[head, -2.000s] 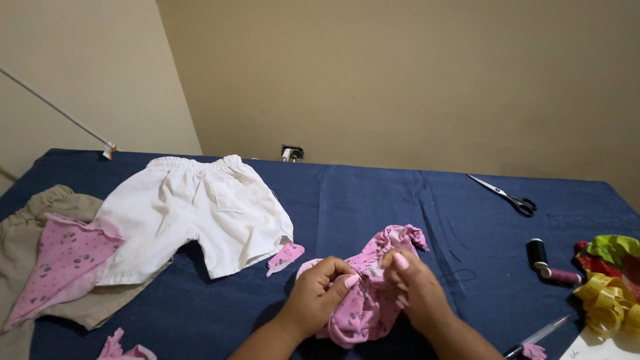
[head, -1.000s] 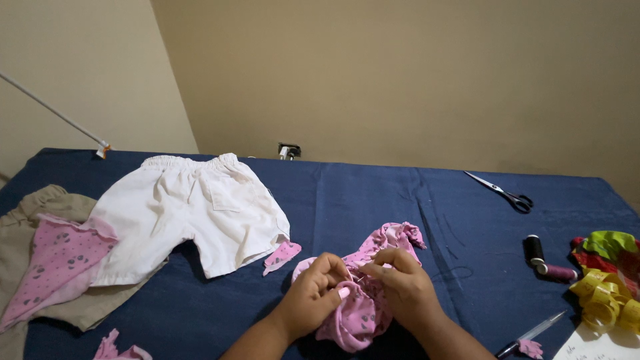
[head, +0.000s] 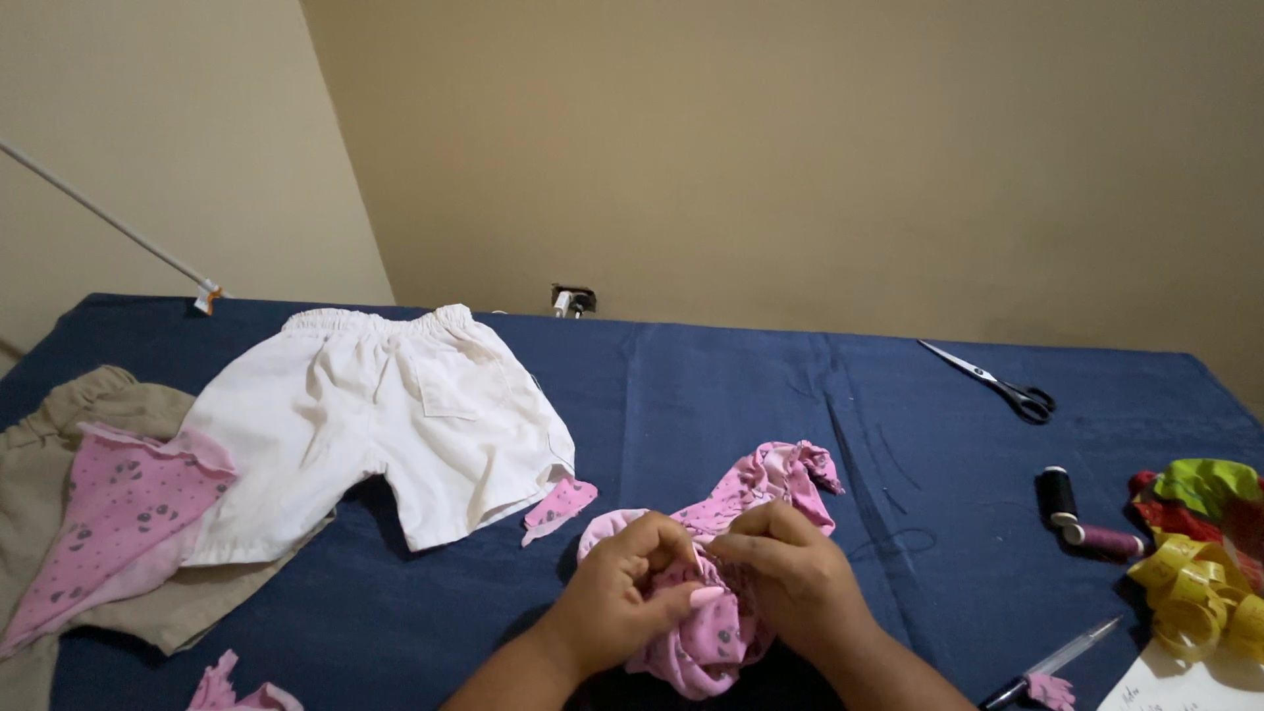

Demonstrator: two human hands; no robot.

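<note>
Bunched pink printed fabric (head: 726, 632) lies on the blue cloth at the lower middle. My left hand (head: 632, 592) pinches it between thumb and fingers from the left. From the right, my right hand (head: 785, 573) closes its fingertips on the same fabric, close to the left fingertips. Whether a needle or thread is between the fingertips cannot be seen. White shorts (head: 385, 425) lie flat at the left, partly over beige shorts (head: 148, 405), with a pink printed piece (head: 128, 523) across them. A small pink scrap (head: 559, 509) touches the white shorts' leg.
Scissors (head: 997, 385) lie at the back right. Nearer are a black thread spool (head: 1057, 496), a purple spool (head: 1104, 540), a yellow tape measure (head: 1190, 592), red and green fabric (head: 1210, 489), a pen (head: 1062, 657) and paper bearing writing (head: 1165, 683). Another pink scrap (head: 237, 686) lies lower left.
My right hand has shifted slightly around the fabric, its fingers now curled closer to the left fingertips. Both hands stay on the pink fabric.
</note>
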